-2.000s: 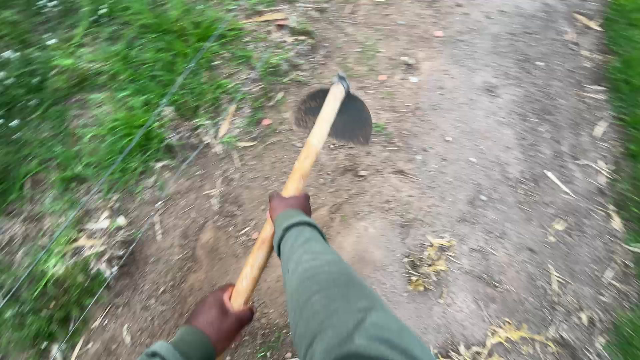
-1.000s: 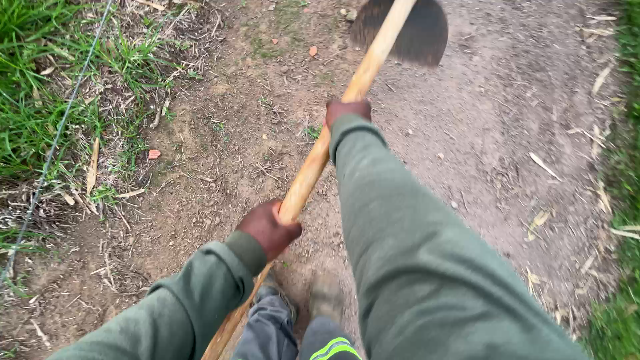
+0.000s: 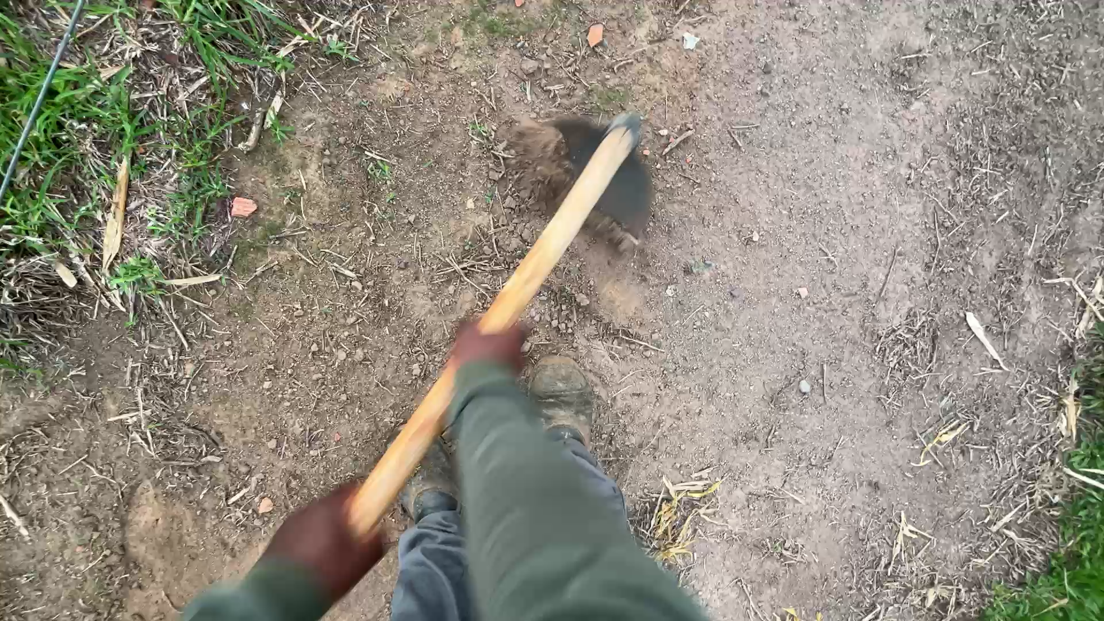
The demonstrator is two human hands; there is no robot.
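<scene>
Both hands grip the pale wooden handle (image 3: pixel 535 259) of a hoe, which slants from lower left to upper centre. My left hand (image 3: pixel 323 539) is closed round its lower end, at the bottom left. Farther up the shaft, my right hand (image 3: pixel 488 345) holds it near the middle of the view. The dark metal hoe blade (image 3: pixel 625 185), slightly blurred, is at the ground with loose brown soil (image 3: pixel 539 159) heaped against its left side. Part of the blade is hidden behind the handle.
My boots (image 3: pixel 562 392) stand on the dirt path (image 3: pixel 776 259) just below the right hand. Grass (image 3: pixel 190 52) and a wire (image 3: pixel 41 99) lie at the upper left, more grass (image 3: pixel 1069 552) at the lower right. Straw and small reddish fragments (image 3: pixel 243 207) are scattered about.
The hoe blade, above bare path at the upper right a second ago, is now down at the soil nearer the boots, and loose earth has piled beside it. Both hands have kept hold of the handle.
</scene>
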